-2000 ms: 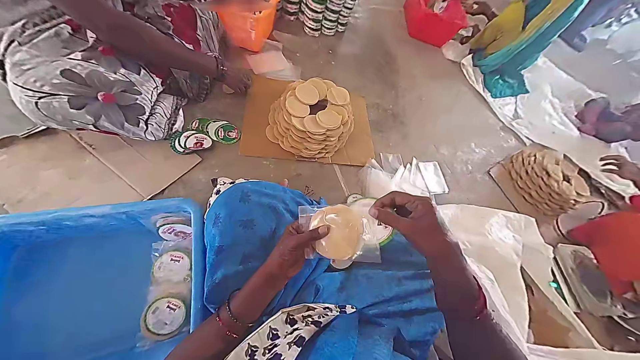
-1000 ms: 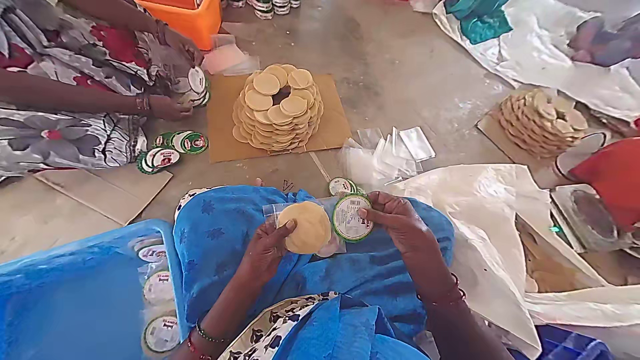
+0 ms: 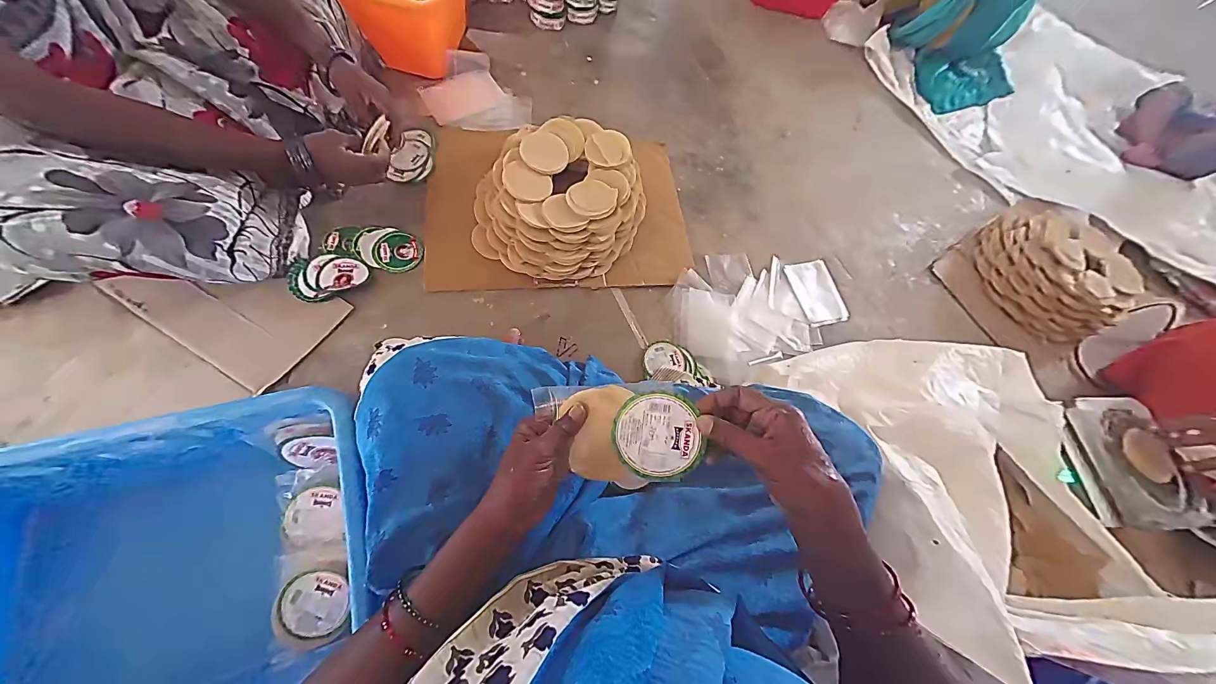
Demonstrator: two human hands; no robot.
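Note:
My left hand grips tan flat discs and a clear plastic bag between thumb and fingers, above my blue-clad lap. In my right hand, thumb and fingers pinch the right edge of a round printed label with a green rim. The label overlaps the discs' right side; how far it is inside the bag I cannot tell. Just beyond my knees lie more round labels and a fan of clear plastic bags. A ring-shaped stack of tan discs stands on a cardboard sheet.
At left, a blue plastic tray holds several packed discs with labels. A co-worker's hands hold labels at upper left, near an orange container. Another disc stack and a co-worker's hand are at right.
My right hand has brought the label leftward over the discs' edge. Two seconds ago that hand was at the bag's edge without this label. The co-worker's hands at upper left have shifted with labels.

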